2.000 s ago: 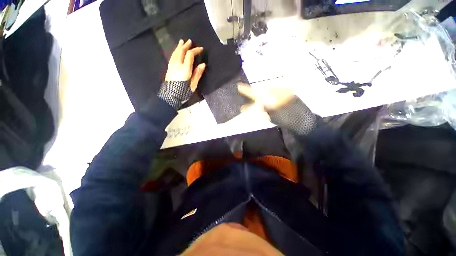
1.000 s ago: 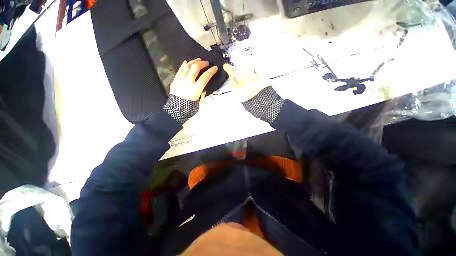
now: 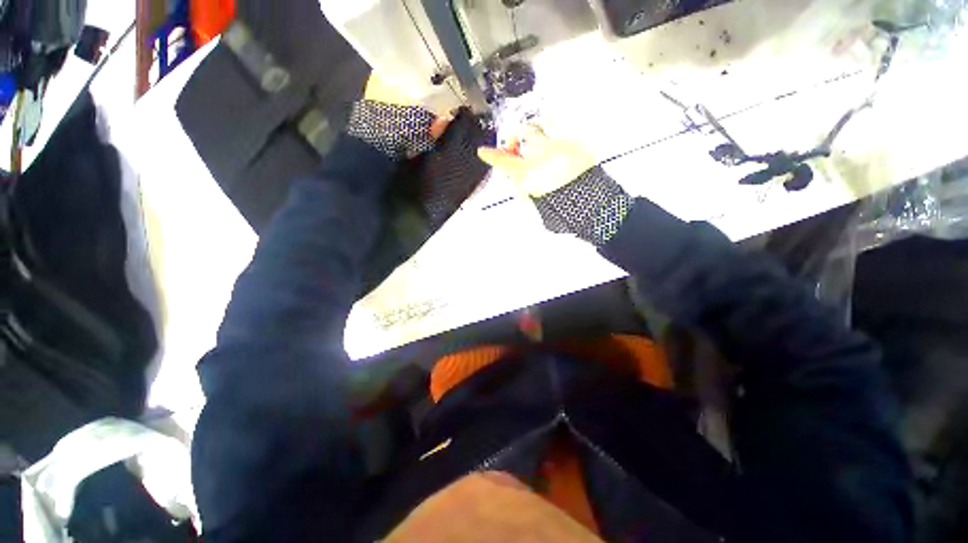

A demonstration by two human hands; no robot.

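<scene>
The black back panel [image 3: 234, 133] lies on the white table left of the needle, partly under my left forearm. Short stretches of a lighter band, which looks like camouflage webbing [image 3: 258, 60], show on it. My left hand [image 3: 409, 95] is on the panel beside the needle area, its fingers partly hidden by the cuff and glare. Black mesh edge [image 3: 454, 170] lies under the presser foot area [image 3: 483, 115] of the sewing machine. My right hand [image 3: 537, 161] is just right of the needle, fingertips near the mesh edge; glare hides whether it grips.
A dark tangled item [image 3: 780, 170] lies on the table at right. A clear plastic bag [image 3: 921, 180] is at the right edge. A white plastic bag [image 3: 106, 440] is at lower left, below dark pieces [image 3: 64, 276]. A dark control panel [image 3: 658, 11] is at the top.
The panel has turned and its mesh edge now lies along the needle area. My left hand has moved up and forward, with the forearm over the panel. My right hand stays by the needle.
</scene>
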